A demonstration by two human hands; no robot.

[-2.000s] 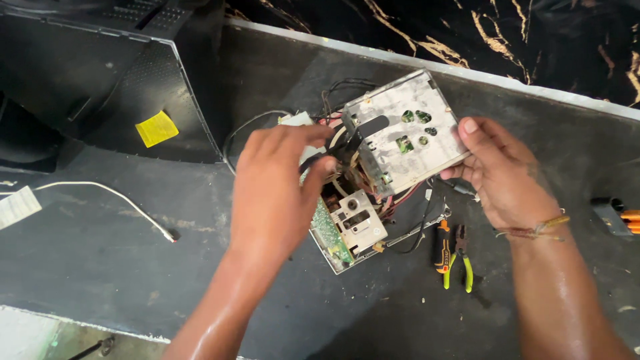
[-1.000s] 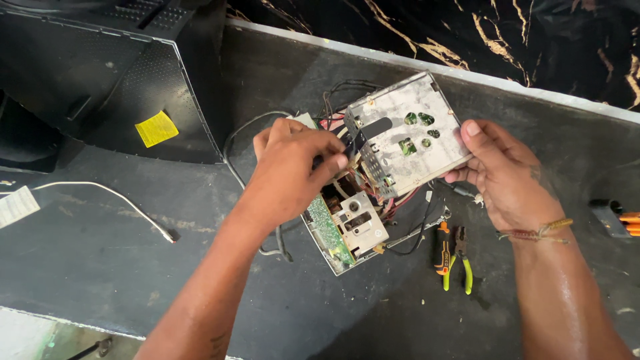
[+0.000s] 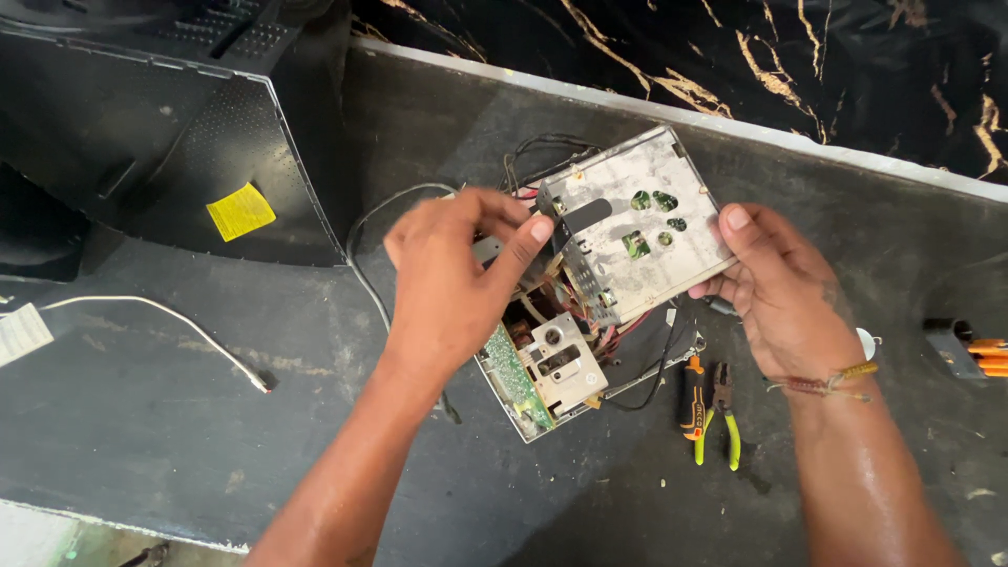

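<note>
A grey metal chassis plate with cut-outs, part of an opened electronic unit, is held tilted up by my right hand at its right edge. My left hand is at the plate's folded, perforated left flange, thumb and fingers close to a dark strip; whether they grip it is hard to tell. Below lie a green circuit board and a silver metal bracket in the unit's lower frame. Red and black wires run between the plate and the lower part, partly hidden.
Pliers with lime-green handles and an orange-black screwdriver lie right of the unit. A large black plastic housing with a yellow label stands left. A white cable lies below it. Orange-handled tools are at the far right.
My left hand has shifted slightly at the plate's left flange, its fingers differently placed. My right hand still holds the plate's right edge.
</note>
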